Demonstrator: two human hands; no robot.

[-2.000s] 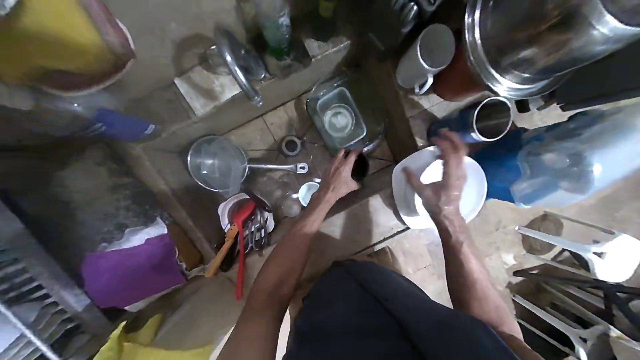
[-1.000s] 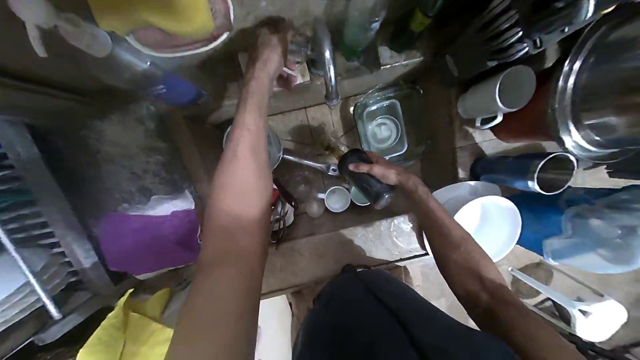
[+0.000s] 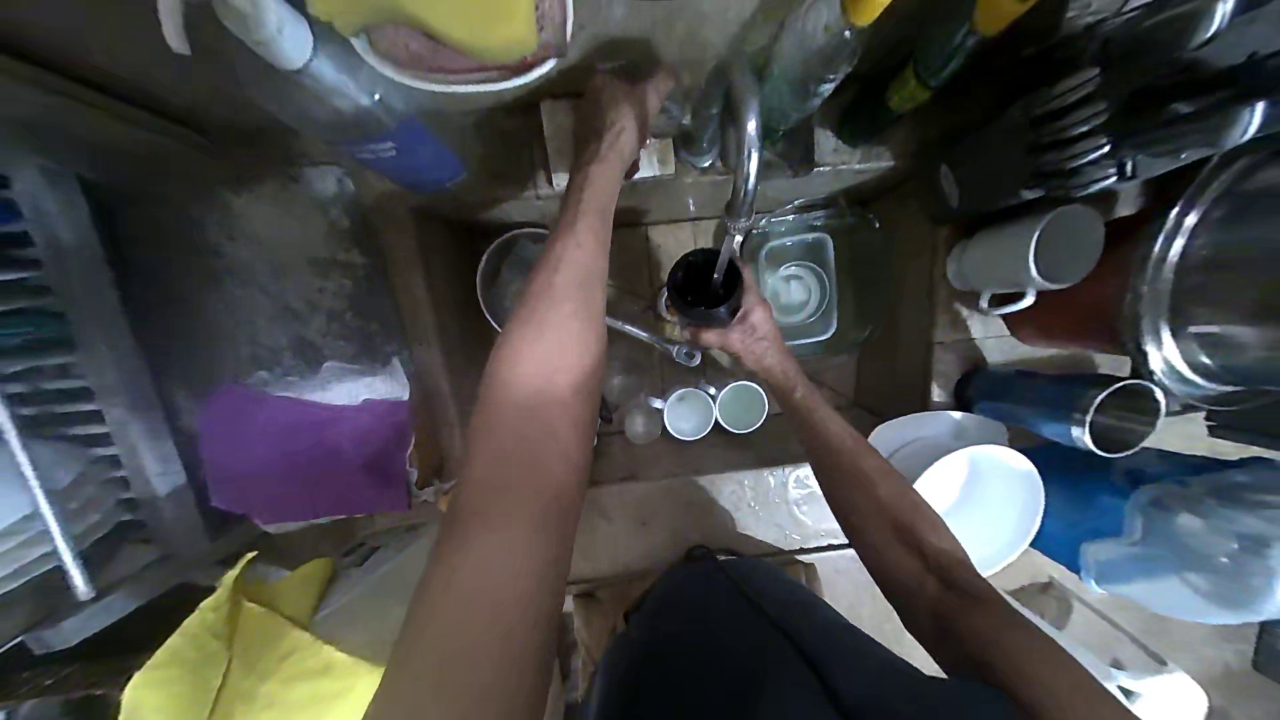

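Under the metal faucet point(image 3: 745, 150), my right hand point(image 3: 745, 330) holds a black cup point(image 3: 703, 290), and water runs from the spout into it. My left hand point(image 3: 625, 110) reaches to the ledge behind the sink, beside the faucet's base; what its fingers touch is hard to make out. A strainer or pan point(image 3: 505, 275) lies in the sink, partly behind my left forearm, its metal handle point(image 3: 650, 338) pointing right. Two light mugs point(image 3: 690, 413) point(image 3: 741, 407) and a clear glass point(image 3: 642, 420) stand near the front of the basin. A glass dish with a smaller container point(image 3: 797, 290) sits at right.
Right of the sink are a white mug point(image 3: 1040, 250), a blue metal tumbler point(image 3: 1110, 412), white bowls point(image 3: 980, 505) and a large metal pot point(image 3: 1220, 280). Bottles point(image 3: 815, 60) stand behind the faucet. A purple cloth point(image 3: 310, 450) and a yellow cloth point(image 3: 260, 640) lie at left.
The black cup has moved from over the mugs to beneath the spout in my right hand. Running water now shows. My left hand, over the sink's right side two seconds ago, is at the back ledge.
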